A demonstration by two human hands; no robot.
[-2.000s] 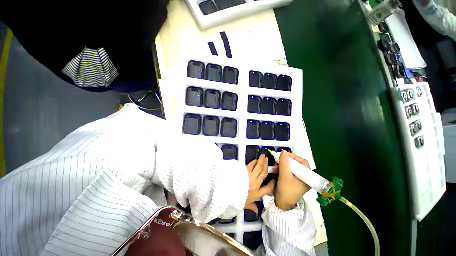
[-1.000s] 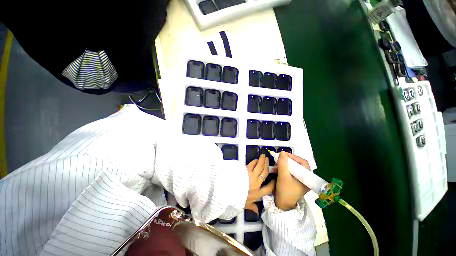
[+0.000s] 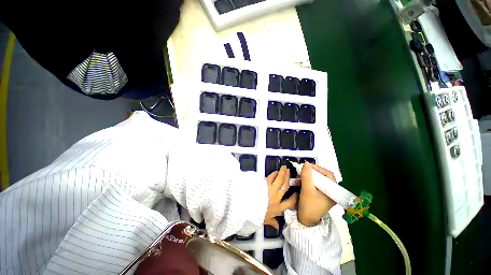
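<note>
A white parts tray (image 3: 261, 107) holds black housings (image 3: 227, 132) in threes, in two columns. My right hand (image 3: 312, 197) grips a white glue dispensing syringe (image 3: 335, 189) like a pen. Its narrow tip meets a black housing in the right column, fourth row in view. My left hand (image 3: 278, 196) lies beside it with fingertips on that housing. Whether the fingers grip it or only rest on it is hidden. A green-taped adapter (image 3: 358, 207) joins the syringe to a pale yellow air hose (image 3: 394, 236). My left sleeve covers part of the left column.
Two black strips (image 3: 244, 46) lie beyond the tray. Another white tray (image 3: 219, 21) is at the bench's far end. A green surface (image 3: 371, 123) runs along the right, with another parts tray (image 3: 464, 177) beyond it. A person in dark clothing (image 3: 97, 32) is at upper left.
The syringe, its adapter and the hose have shifted very slightly right. Both hands keep nearly the same place. A person's hand now shows at the upper right edge.
</note>
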